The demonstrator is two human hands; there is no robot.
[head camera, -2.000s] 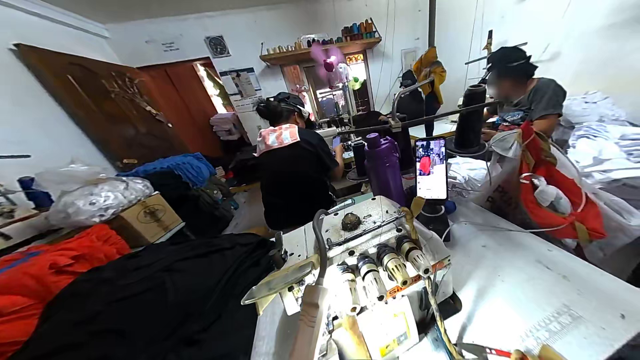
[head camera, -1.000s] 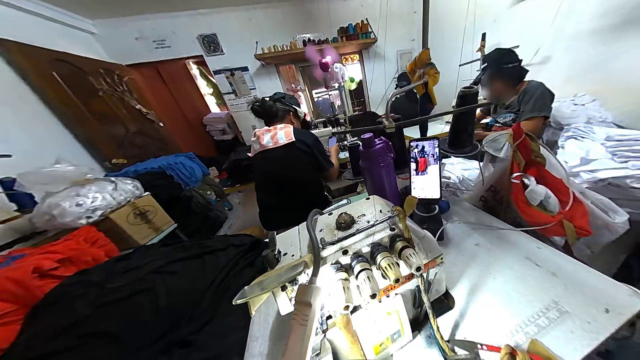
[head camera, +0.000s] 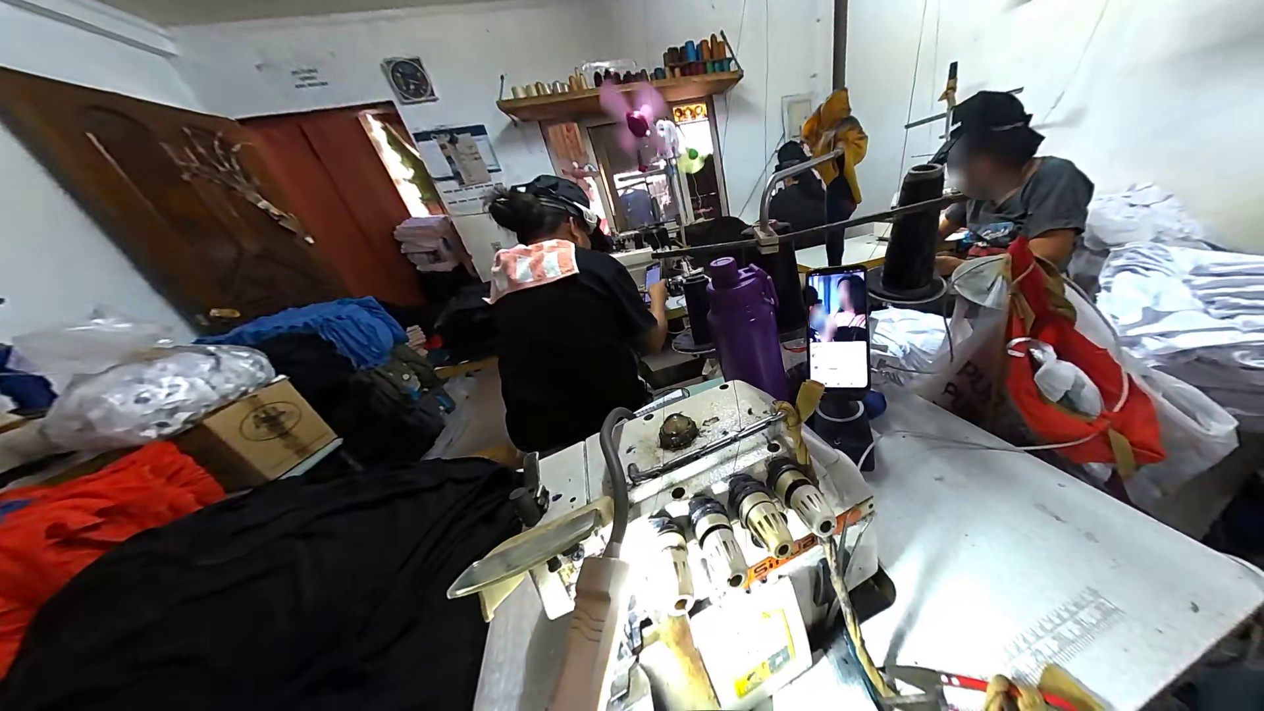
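Observation:
Neither of my hands shows in the head view. An overlock sewing machine stands at the centre front, with a row of tension knobs on its face. In front of it rises the pale body of a gooseneck work lamp, its light on the lower machine. Black cloth lies in a heap to the left. At the bottom right edge are a red-handled tool and some yellowish cloth. Behind the machine stand a purple bottle and an upright smartphone with a lit screen.
A white worktable extends right, beside a red cloth bag. Thread cone stands behind. One person sits ahead holding a phone; another person is at the right. A cardboard box and red cloth lie left.
The picture on the upright smartphone's screen is different. The view has shifted slightly.

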